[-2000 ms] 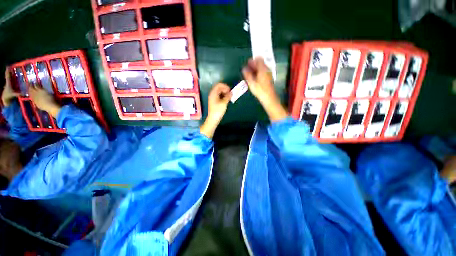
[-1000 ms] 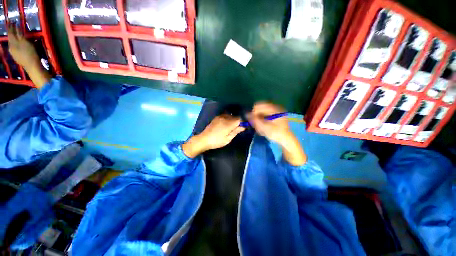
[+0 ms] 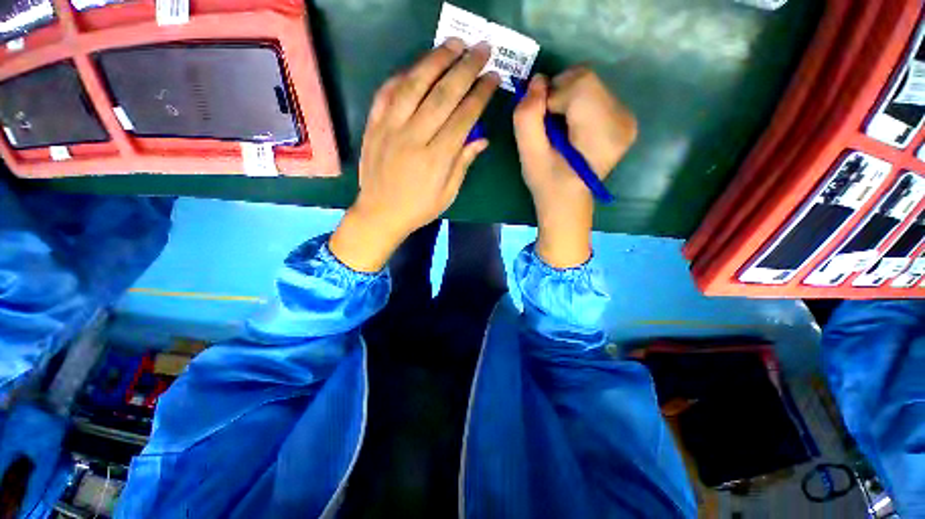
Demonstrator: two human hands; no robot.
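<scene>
A small white label [image 3: 516, 48] with black barcode print lies on the green mat [image 3: 710, 61]. My left hand [image 3: 418, 142] lies flat on the label's lower left part, fingers a little apart, pressing it down. A small blue piece, perhaps the pen cap [image 3: 476, 133], shows beside its index finger. My right hand [image 3: 573, 137] holds a blue marker pen [image 3: 574, 160] in a writing grip. The pen's tip touches or nearly touches the label's lower right edge.
A red-orange tray [image 3: 323, 122] with dark-faced phones lies at the left. Stacked red-orange trays [image 3: 722, 243] with open phone assemblies stand at the right. A blue sleeve of another person [image 3: 882, 375] shows at the lower right. A dark bin [image 3: 725, 405] is below the bench.
Both hands have moved up from the bench's front edge onto the mat. The left now holds down the label, and the right has the pen at it. The view has moved closer.
</scene>
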